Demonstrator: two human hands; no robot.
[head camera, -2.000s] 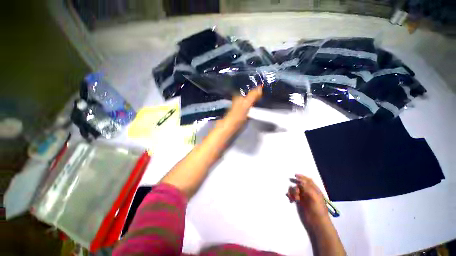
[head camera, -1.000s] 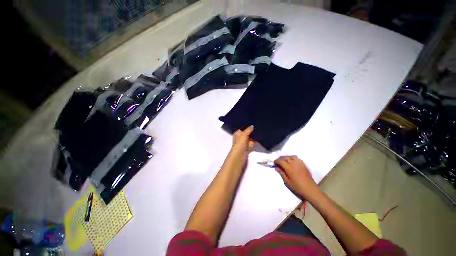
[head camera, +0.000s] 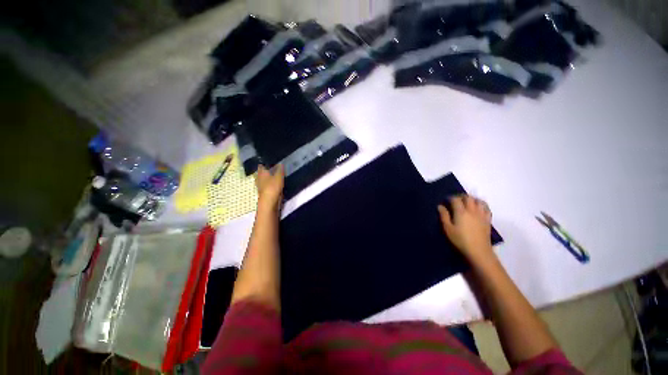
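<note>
A black garment (head camera: 359, 234) lies flat on the table right in front of me. My left hand (head camera: 269, 184) is at its upper left corner, beside the lower edge of a packed garment (head camera: 289, 132); I cannot tell whether the fingers grip either one. My right hand (head camera: 469, 220) rests on the garment's right part with its fingers spread. The thread snips (head camera: 564, 238) lie on the table to the right, out of my hands, blades pointing up and left.
More glossy black packets (head camera: 469, 51) are heaped along the far side. Empty bags (head camera: 139, 293) with red edges lie at the left, with a black phone (head camera: 218, 304) beside them. Dotted yellow sheets (head camera: 233, 199) carry a dark stick (head camera: 223, 168). Bottles (head camera: 139, 172) stand or lie far left.
The view has turned left. The black garment now lies closer to me. The snips have left my right hand for the table, and that hand is now on the cloth.
</note>
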